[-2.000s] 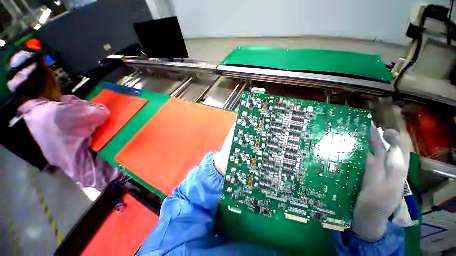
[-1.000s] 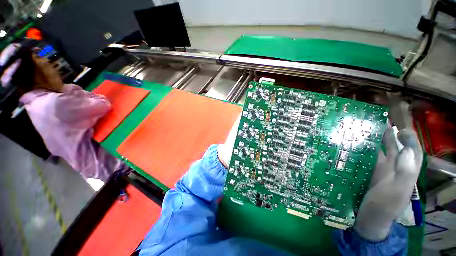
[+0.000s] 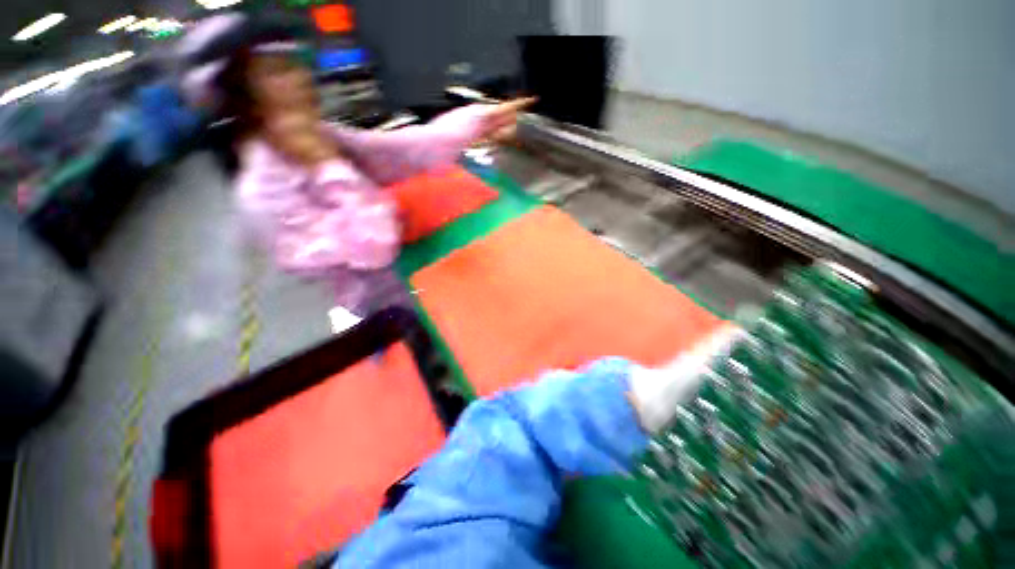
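A green circuit board (image 3: 818, 428) is at the lower right, blurred and cut off by the picture's edge. Its flat side with rows of small parts faces me. My left hand (image 3: 685, 383), in a white glove with a blue sleeve, is at the board's left edge and holds it; the fingers are hidden behind the board. My right hand is not in the picture.
An orange mat (image 3: 557, 295) lies on the green bench mat (image 3: 612, 522) left of the board. A black tray with a red lining (image 3: 323, 461) is at the lower left. A person in pink (image 3: 323, 211) stands beyond, one arm stretched toward the conveyor rail (image 3: 712, 200).
The view has swung left, so the board now sits lower right and my right hand has left the picture. The person in pink has raised and stretched out an arm.
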